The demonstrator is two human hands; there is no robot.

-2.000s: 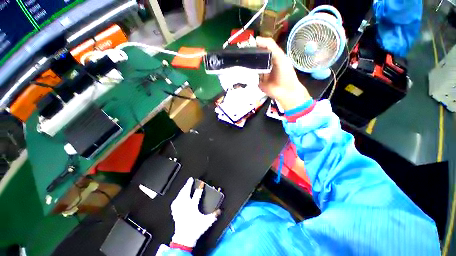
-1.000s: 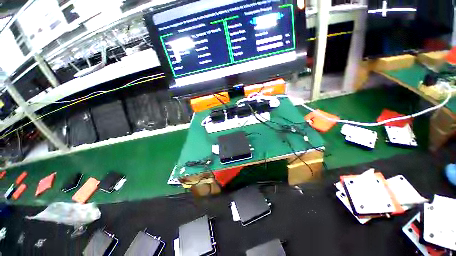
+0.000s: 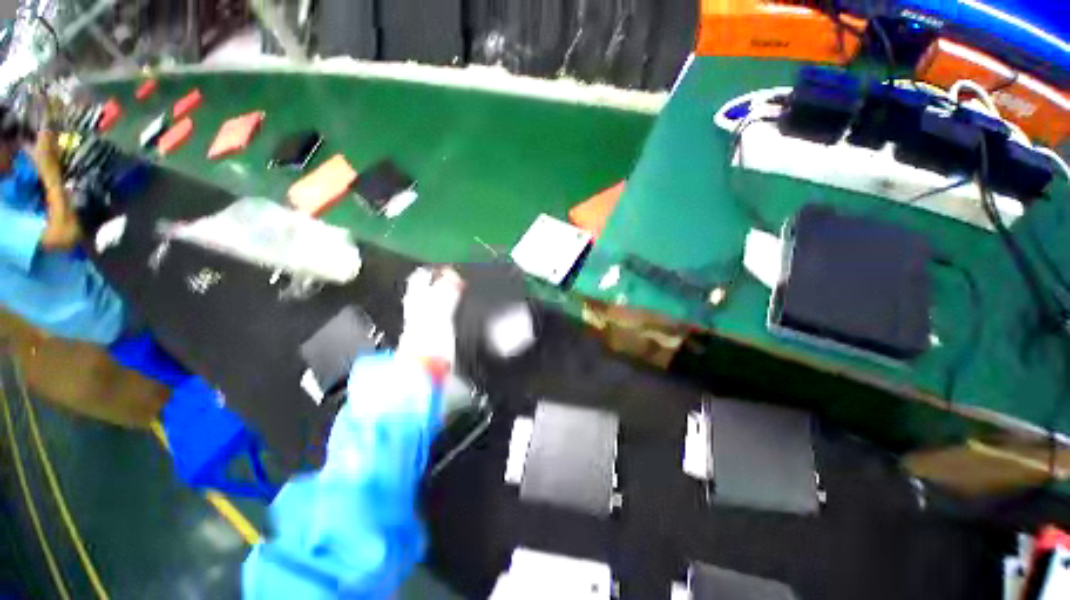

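My left hand, in a white glove, reaches forward at centre left. It is blurred and holds a blurred black box with a white patch at its right side; the grip is partly hidden. A flat black box lies left of my sleeve, and another is partly behind it. Two more, a box and a box, lie on the black mat with white pieces at their left edges. My right hand is out of the picture.
A black box lies on the green stand below a power strip. A white square, orange-red pads and a clear bag lie farther off. Another person's arm is at far left.
The view has swung left and closer to the mat. My left hand, absent one second ago, is now in view with a black box. My right hand, seen two seconds ago holding a box, is gone.
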